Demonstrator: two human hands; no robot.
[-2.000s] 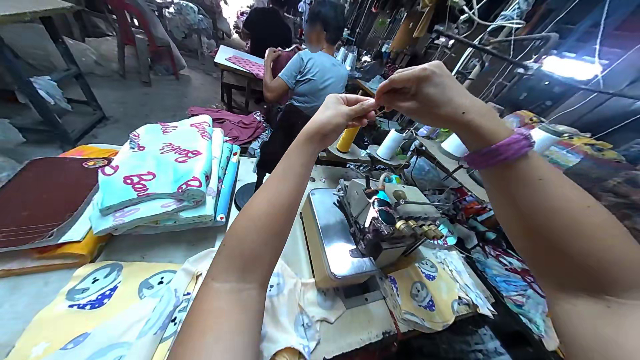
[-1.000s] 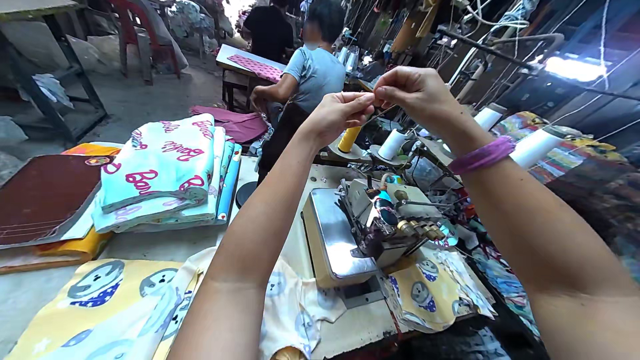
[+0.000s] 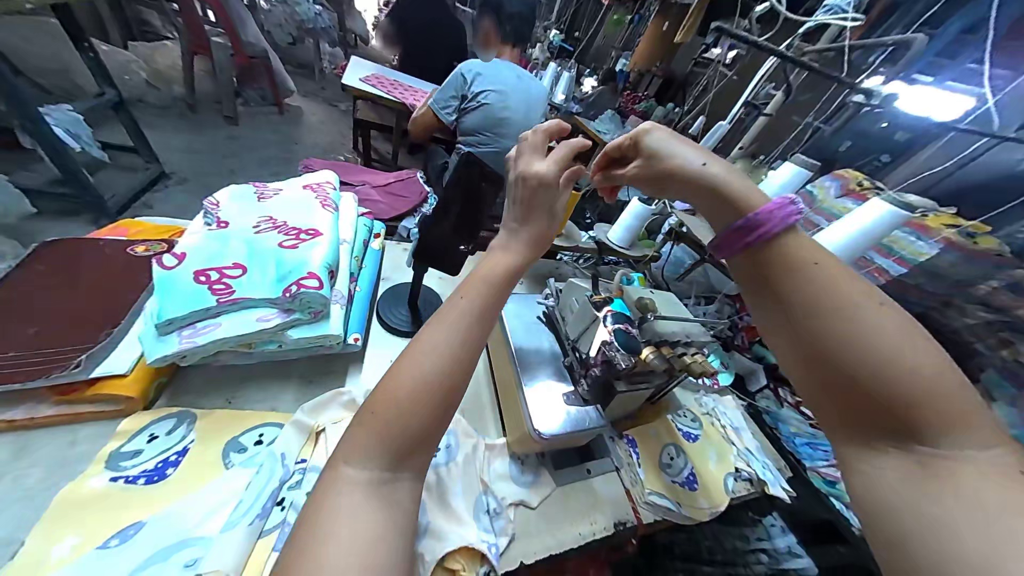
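Note:
Both hands are raised above an overlock sewing machine (image 3: pixel 640 344), near its thread cones. My left hand (image 3: pixel 544 184) has its fingers apart and curled. My right hand (image 3: pixel 648 164), with a purple band on the wrist, has thumb and fingertips pinched together close to the left fingertips; whether a thread is between them cannot be made out. Behind the hands are a yellow thread cone (image 3: pixel 571 210) and a white thread cone (image 3: pixel 631 222). Below lie a cream printed garment piece (image 3: pixel 472 496) and a stack of yellow printed fabric pieces (image 3: pixel 680 464).
Folded printed fabric (image 3: pixel 248 248) is stacked at the left beside a brown fabric pile (image 3: pixel 72 304). A phone on a black stand (image 3: pixel 410 308) stands behind the left forearm. Larger white cones (image 3: pixel 864 228) are at the right. A co-worker (image 3: pixel 492 100) sits ahead.
My left hand's fingers have spread and its fingertips have parted from the right hand's, where both were pinched together. The view has shifted slightly, and the phone stand now shows beside the left forearm.

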